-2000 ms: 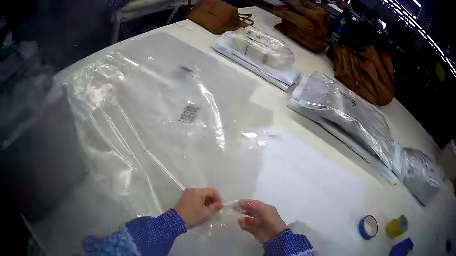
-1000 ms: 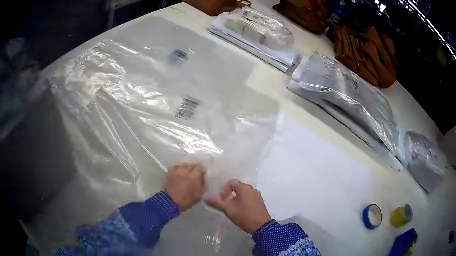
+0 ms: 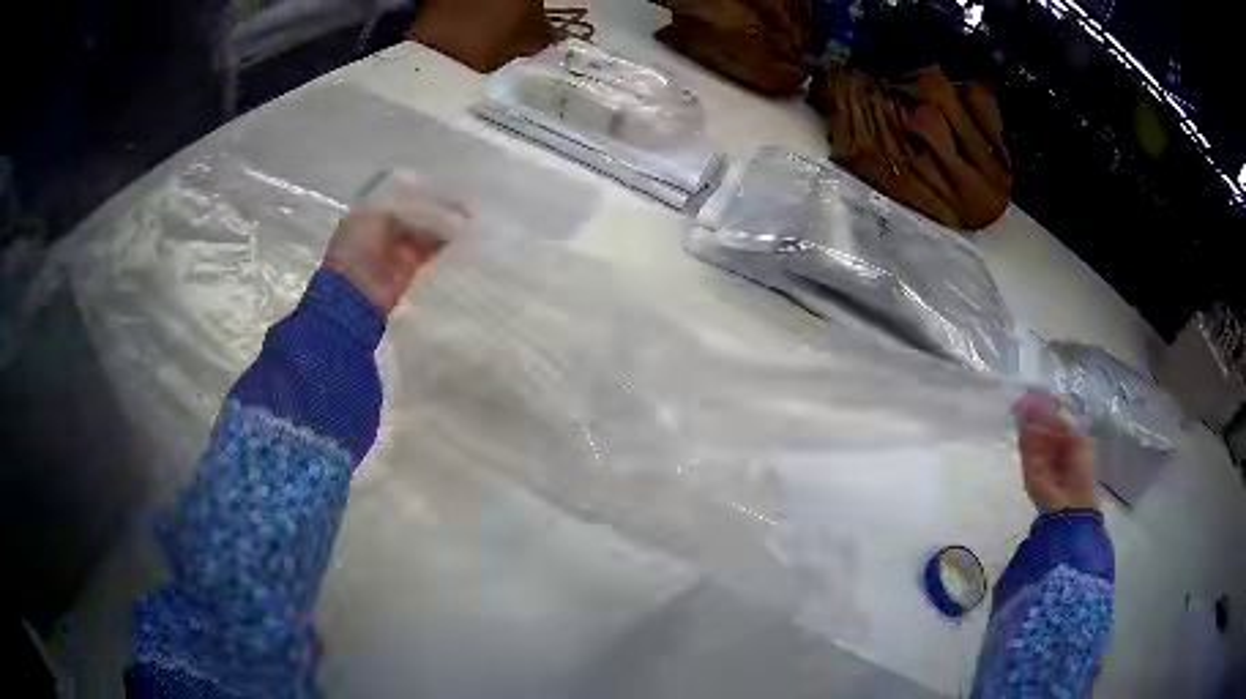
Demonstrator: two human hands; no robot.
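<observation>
My left hand [image 3: 390, 246] is at the upper left, blurred, closed on one edge of a clear poly bag [image 3: 615, 369]. My right hand [image 3: 1055, 444] is far to the right, closed on another edge of the same bag. The bag is stretched between my two hands above the table, see-through and blurred by motion. More clear plastic bags [image 3: 164, 301] lie flat and shiny at the left. White tissue paper [image 3: 875, 526] lies under and in front of the held bag.
A blue tape roll [image 3: 955, 580] lies left of my right sleeve. Plastic-covered packs [image 3: 847, 260] and a smaller wrapped bundle on white sheets [image 3: 601, 123] lie across the far side. Brown bags [image 3: 916, 144] stand at the far edge of the white table [image 3: 1080, 301].
My hands were close together at the bag's edge; now they are wide apart, left up and away, right out to the right, with the bag spread between them. The view has shifted.
</observation>
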